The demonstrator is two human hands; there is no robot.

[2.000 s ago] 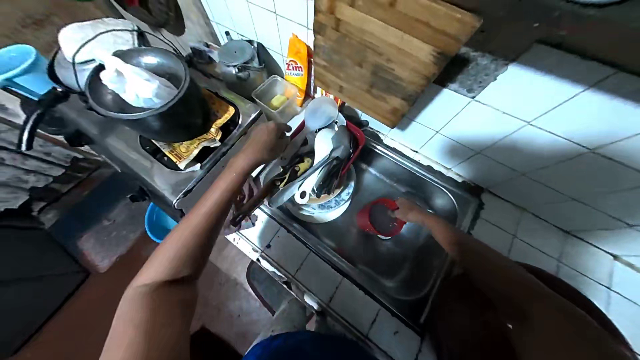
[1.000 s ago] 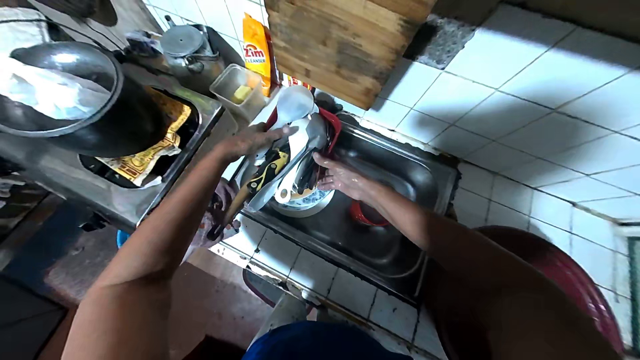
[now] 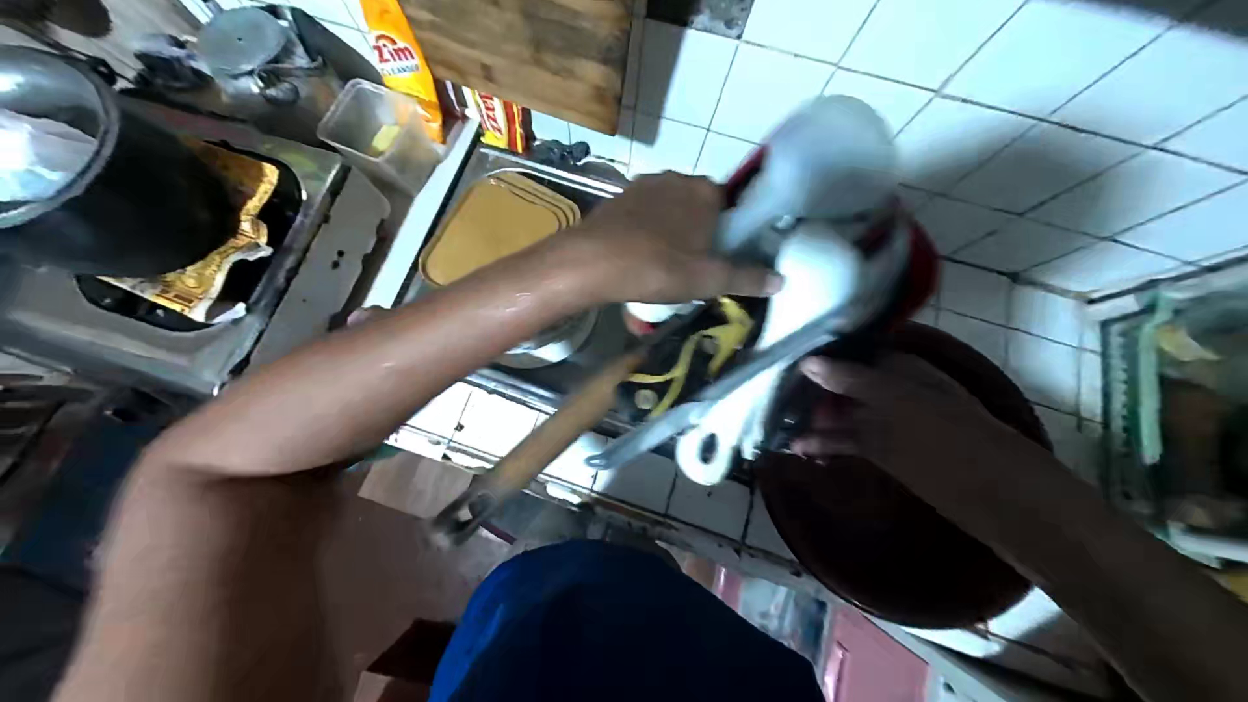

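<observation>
My left hand [image 3: 673, 239] and my right hand [image 3: 863, 409] hold between them a red basket [image 3: 921, 263] full of kitchen utensils, blurred by motion. A white ladle or spoon [image 3: 814, 283] with a holed handle, a translucent round-headed utensil [image 3: 838, 156], a wooden-handled tool [image 3: 565, 419] and a yellow-and-black patterned handle [image 3: 717, 341] stick out of it. The bundle is lifted in front of the wall tiles, beside a dark red round tub [image 3: 897, 526]. Where my fingers grip the basket is partly hidden.
The steel sink [image 3: 468, 185] holds a stack of tan rectangular trays or boards [image 3: 502, 224]. To the left are a gas stove [image 3: 292, 166] with a large dark pot [image 3: 117, 185], a clear plastic container [image 3: 380, 132] and a yellow cleanser packet [image 3: 405, 68]. A wooden board [image 3: 536, 49] leans on the wall.
Both hands have lifted the utensil basket from the left end of the sink and carried it right, toward the tub. Earlier my right hand was at a red cup in the sink. The view has shifted.
</observation>
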